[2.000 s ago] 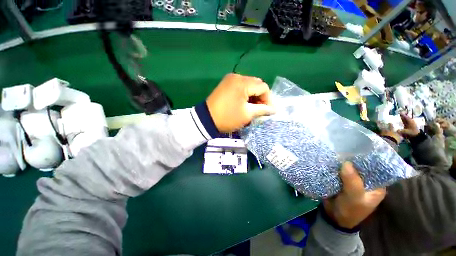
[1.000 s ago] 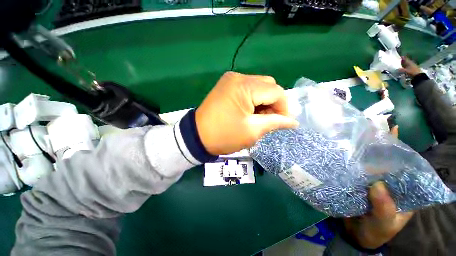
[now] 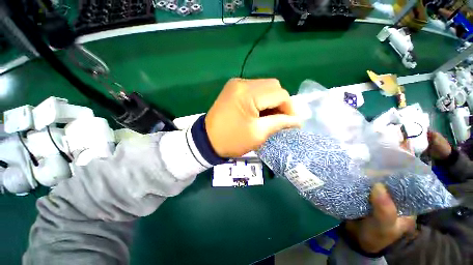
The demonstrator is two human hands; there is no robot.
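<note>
A clear plastic bag of screws [image 3: 332, 171] with a white label is held tilted over the front of the bench. My left hand [image 3: 251, 116] pinches the bag's upper left edge with its fingertips. My right hand [image 3: 384, 222] holds the bag's lower right part from below, thumb on the front. The screws lie along the lower side of the bag. The screw feeder [image 3: 238, 173] stands on the green bench just below my left hand, which hides its upper part.
White security cameras [image 3: 49, 150] stand at the left. The black electric screwdriver [image 3: 142, 116] hangs left of my left hand. Black trays [image 3: 321, 14] are on the far bench. A yellow piece [image 3: 384, 82] lies at the right. Another person's hand [image 3: 440, 145] is by a white camera [image 3: 412, 127].
Since two seconds ago, the bag and both hands have shifted right in view. The neighbouring person's hand has moved from the upper cameras back to a nearer one since one second ago.
</note>
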